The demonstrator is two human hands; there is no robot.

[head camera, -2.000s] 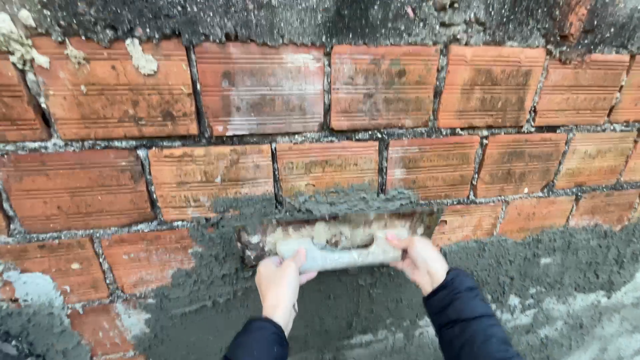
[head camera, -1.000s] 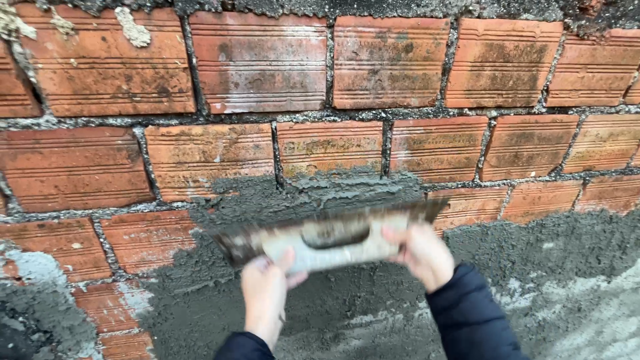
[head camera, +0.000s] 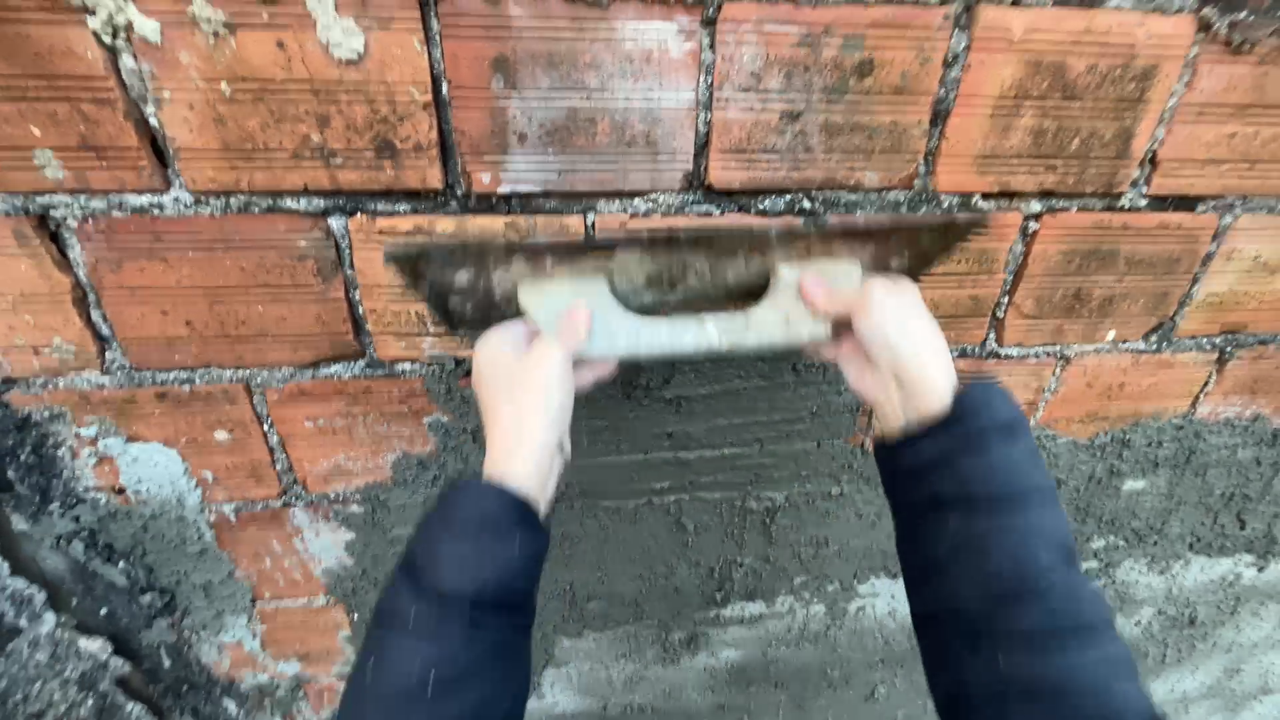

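A plasterer's float (head camera: pixel 690 335) with a pale, smeared handle and a wide dark blade spans the middle of the head view, slightly blurred. My left hand (head camera: pixel 525 400) grips the left end of its handle, and my right hand (head camera: pixel 890 350) grips the right end. Its blade lies across the middle row of orange hollow bricks (head camera: pixel 210 285). Below the float, wet grey mortar (head camera: pixel 710 510) coats the wall, with faint horizontal ridges near the top. Whether the blade touches the wall cannot be told.
Bare bricks (head camera: pixel 830 95) with rough mortar joints run across the upper wall. More grey mortar (head camera: pixel 1180 490) covers the lower right, with paler streaks beneath. Rough dark render (head camera: pixel 90 570) borders the lower left. Dried mortar lumps (head camera: pixel 335 30) stick to the upper left bricks.
Both hands have moved up the wall with the float, from the mortar's upper part onto the brick row above. The raised mortar edge seen above the float earlier no longer shows there.
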